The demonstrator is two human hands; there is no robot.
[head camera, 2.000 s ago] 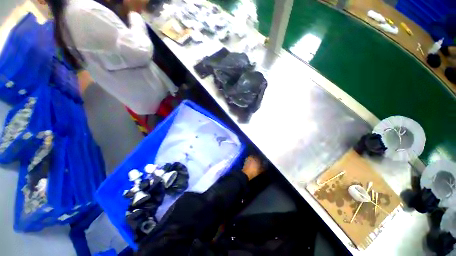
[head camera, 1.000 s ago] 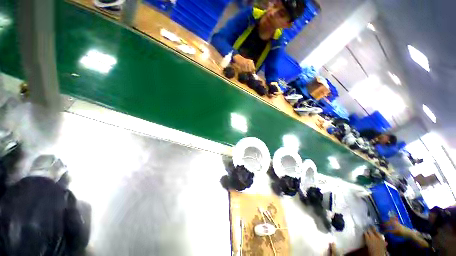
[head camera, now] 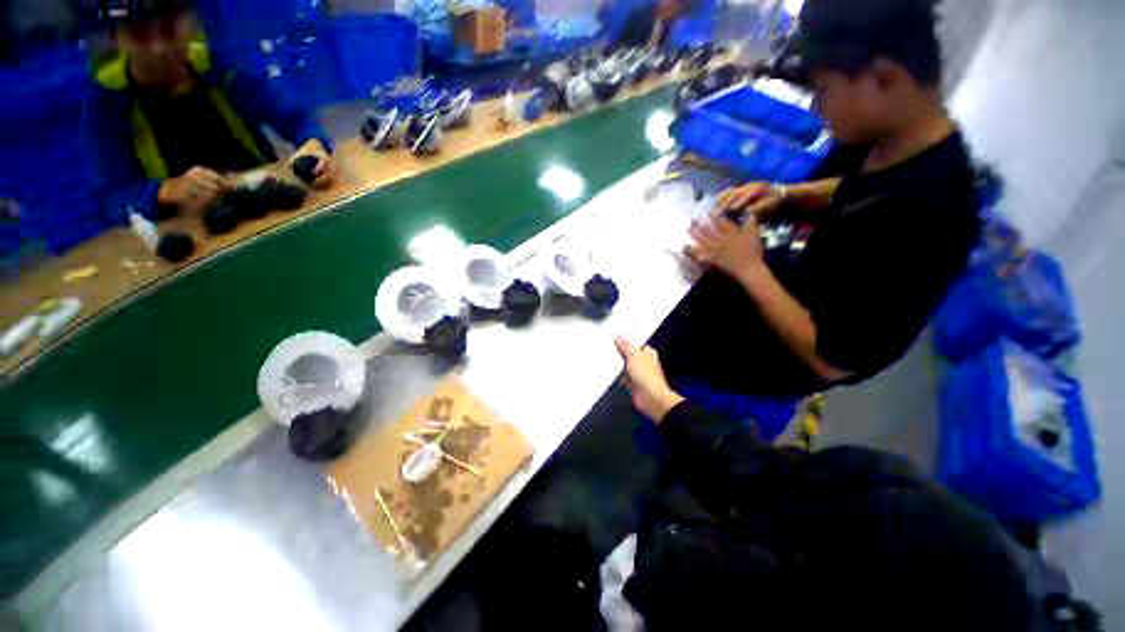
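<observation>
My right hand (head camera: 648, 379) is at the bench's front edge, with thumb and fingers apart and no part seen in it. Its black sleeve runs to the lower right. My left hand is not in view. Several round white parts (head camera: 312, 374) stand in a row along the belt side of the bench, each with a black crinkled part (head camera: 320, 432) beside it. A brown-stained cardboard mat (head camera: 494, 447) lies nearer, bearing a white glue dish (head camera: 421, 463) and several cotton swabs (head camera: 390, 517).
A green belt (head camera: 234, 315) runs behind the bench (head camera: 284, 543). A person in black (head camera: 882, 247) works at the right beside a blue crate (head camera: 755, 130). Another person (head camera: 185, 124) handles black pieces across the belt. More blue crates (head camera: 1012, 426) stand at far right.
The view has swung to the right. My right hand and sleeve and the worker in black now show large. The left arm and the lined crate seen earlier are out of the picture.
</observation>
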